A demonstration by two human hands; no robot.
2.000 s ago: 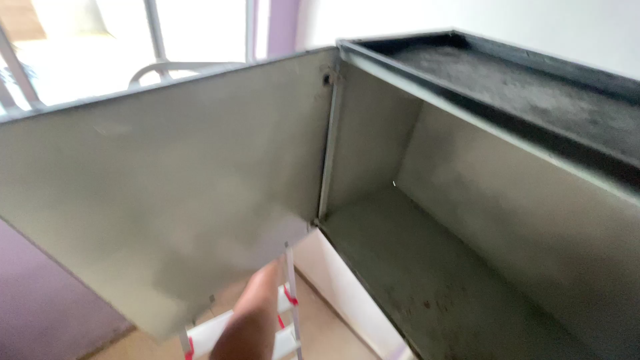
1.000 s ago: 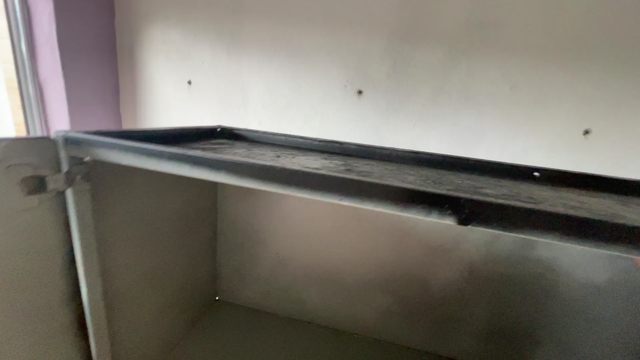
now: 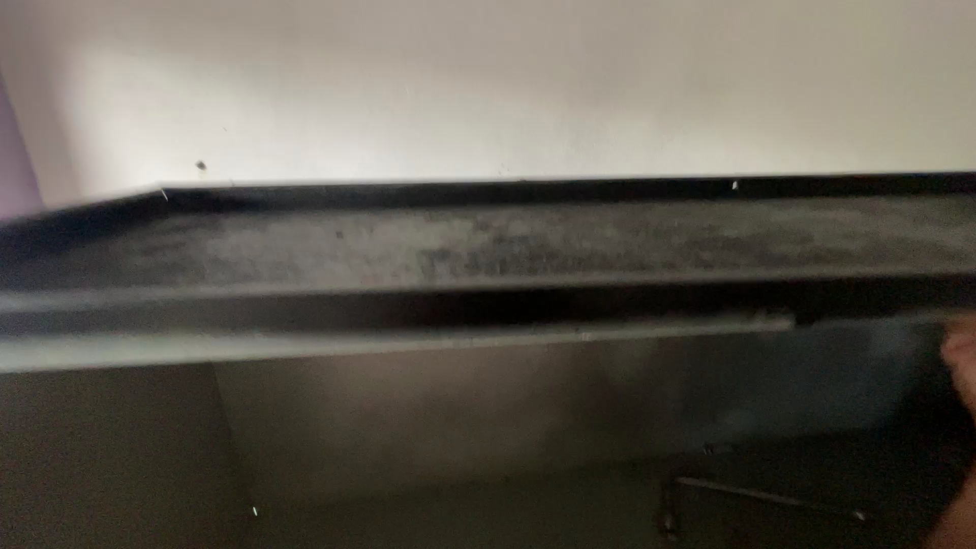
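Observation:
A wall-side metal cabinet spans the view, its dusty recessed top point(image 3: 473, 244) bordered by a raised black rim point(image 3: 457, 309). Below the rim the cabinet's dark interior point(image 3: 457, 427) lies exposed. At the right edge, blurred and cut off by the frame, my right hand point(image 3: 962, 354) is at the underside of the front rim; whether its fingers grip the rim is not clear. A thin metal rod with a bracket point(image 3: 770, 496) shows inside the cabinet at lower right. My left hand is out of view.
Behind the cabinet rises a pale wall point(image 3: 488, 91) with a small dark hole point(image 3: 200, 165) at left. A purple wall strip point(image 3: 17, 152) stands at the far left edge. Small bright holes pierce the cabinet's metal.
The view has swung right and closer to the cabinet top; the open door at left has gone out of sight. The rod inside and more of my right hand have come into view.

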